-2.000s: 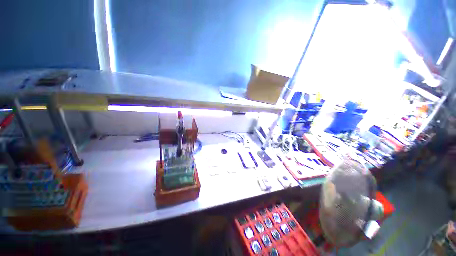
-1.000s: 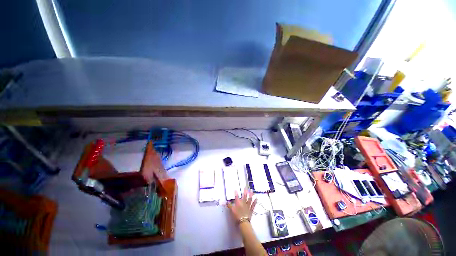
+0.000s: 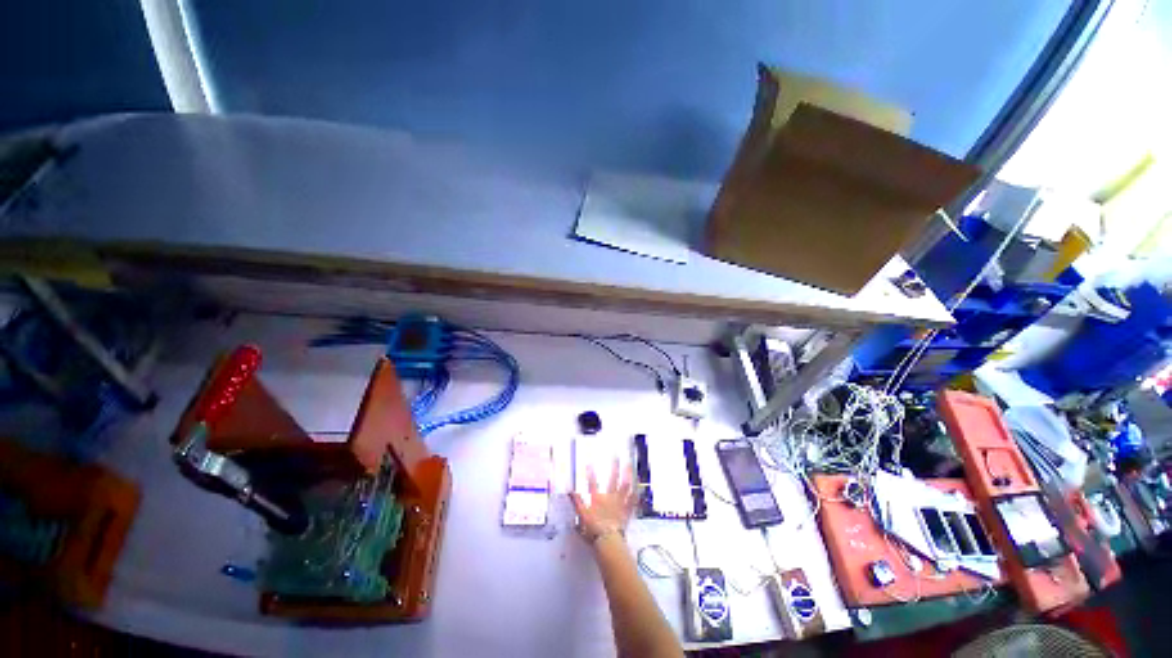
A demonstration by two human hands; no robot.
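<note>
My right hand [image 3: 603, 510] reaches in from the bottom edge, fingers spread, over the lower part of a white flat unit [image 3: 593, 456]. It grips nothing that I can see; whether it touches the unit is unclear. To its left lies a white phone-like unit [image 3: 528, 481]. To its right are a white unit with dark side strips [image 3: 668, 476] and a dark-faced phone-like unit [image 3: 747, 483]. Two small testers with round dark-blue faces, a left one [image 3: 708, 604] and a right one [image 3: 799, 602], sit near the bench's front edge. My left hand is not in view.
A brown-red fixture [image 3: 418, 540] with a red handle and green circuit boards [image 3: 337, 546] stands left. Behind are a blue cable coil [image 3: 476, 409] and white adapter [image 3: 690, 396]. A carton [image 3: 835, 193] sits on the shelf. White cables [image 3: 848, 431] and red trays [image 3: 855, 546] are right.
A second ago my right hand was also over the white unit; it now shows slightly further left. Two seconds ago it was not in view. The view has moved closer to the units.
</note>
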